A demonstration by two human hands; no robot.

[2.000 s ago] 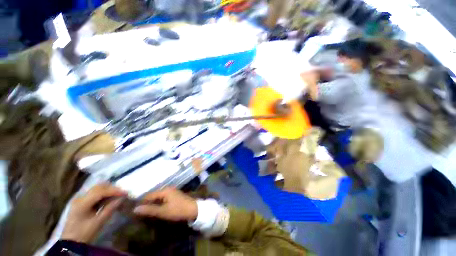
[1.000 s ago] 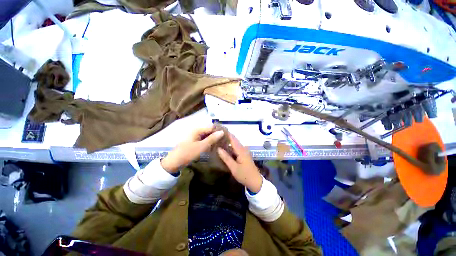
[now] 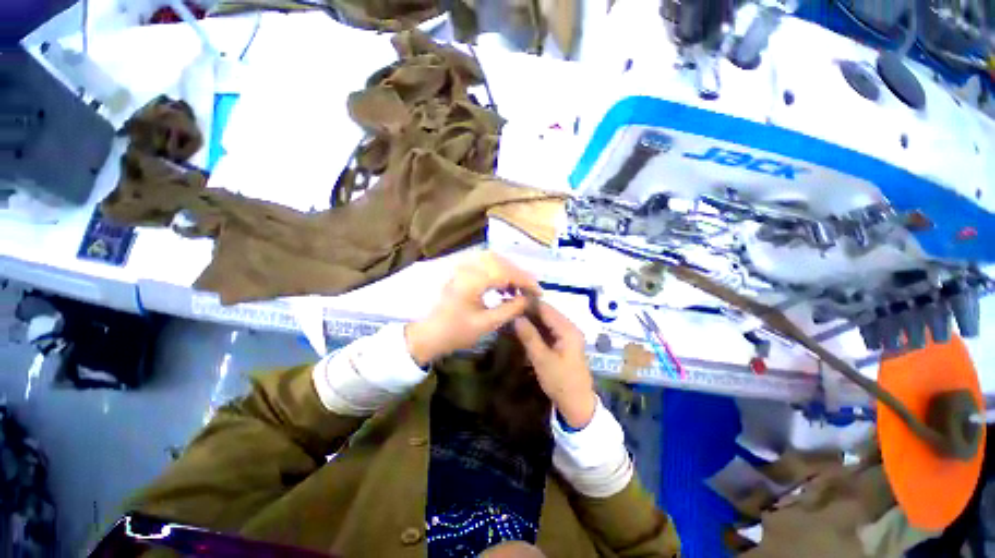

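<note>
My left hand (image 3: 469, 311) and my right hand (image 3: 556, 354) are close together over the table's front edge, fingers bent toward each other. A small dark brown piece of fabric (image 3: 531, 308) shows between the fingertips; its full shape is hidden by the hands. A brown knit garment piece (image 3: 327, 234) lies on the white table, its lighter tan end at the needle area of the white machine (image 3: 742, 164) with a blue band marked JACK. A brown binding strip (image 3: 764, 316) runs from the needle area to the tape roll on the orange disc (image 3: 922, 436).
A tangled brown garment pile (image 3: 436, 104) lies left of the machine. Pink and blue pens (image 3: 660, 344) and a black bar (image 3: 578, 292) are on the table. A measuring tape strip (image 3: 262, 316) runs along the front edge. Cut pieces (image 3: 796, 485) lie by a blue bin (image 3: 690, 469) at lower right.
Over the last second the view has shifted and tilted, so the machine and garment appear further right. Both hands remain together, with the fingers slightly rearranged. Two seconds ago the view faced further right.
</note>
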